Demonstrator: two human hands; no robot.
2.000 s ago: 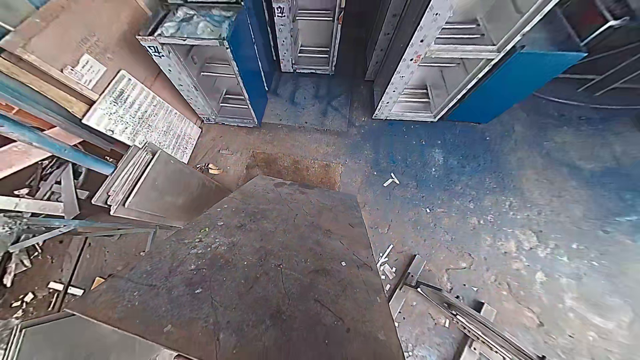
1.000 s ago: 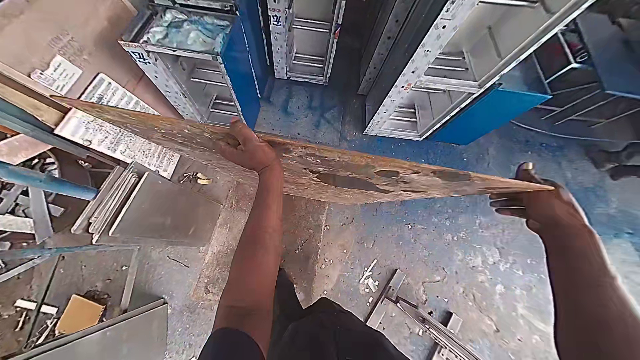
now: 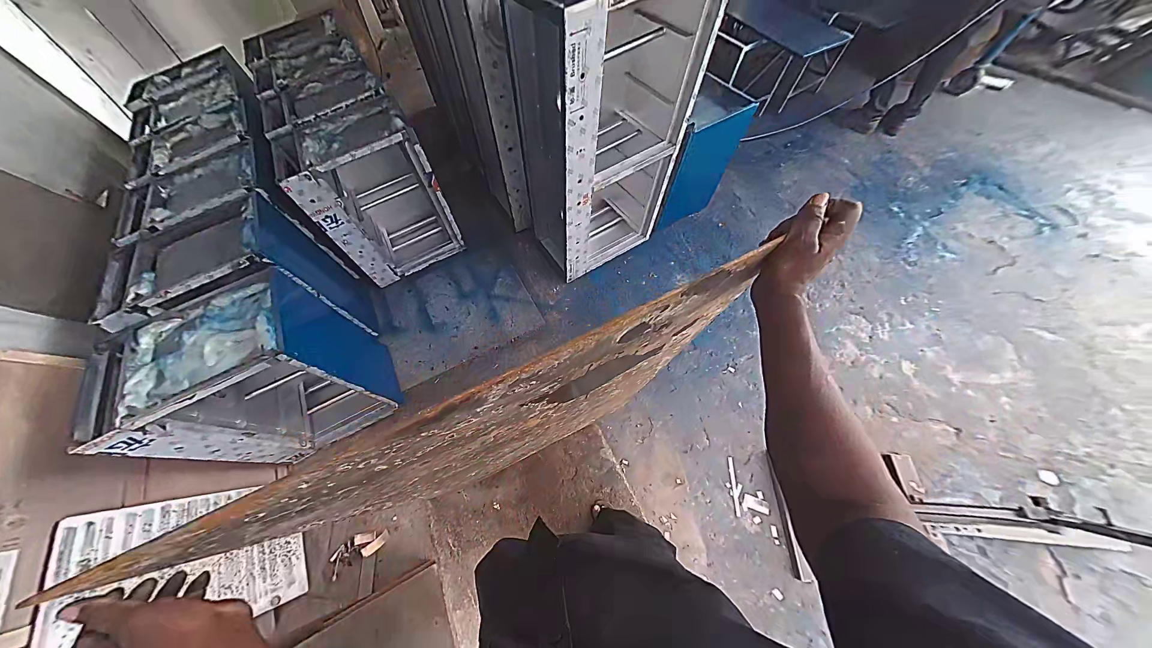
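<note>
A large thin sheet, worn and rust-brown on its face (image 3: 540,396), stands on edge in front of me and slants from lower left to upper right. My right hand (image 3: 808,243) grips its upper right end, fingers closed over the edge. At the bottom left my left hand (image 3: 166,621) lies by the sheet's lower left end, fingers spread along the underside; whether they bear on it cannot be told. The sheet hides part of the floor and of a white printed panel (image 3: 279,571).
Blue-sided metal cabinets (image 3: 333,360) stand at the left, with a tall open-framed cabinet (image 3: 585,135) at the centre. Metal bars (image 3: 1026,526) lie on the floor at right. Farther back are a blue table (image 3: 792,27) and a person's legs (image 3: 900,94). Scraps (image 3: 751,499) litter the floor.
Two seconds ago a flat sheet lay low in view, with no hands visible. One second ago both hands held the sheet upright; its right end has since swung up and its left end down. The view has turned.
</note>
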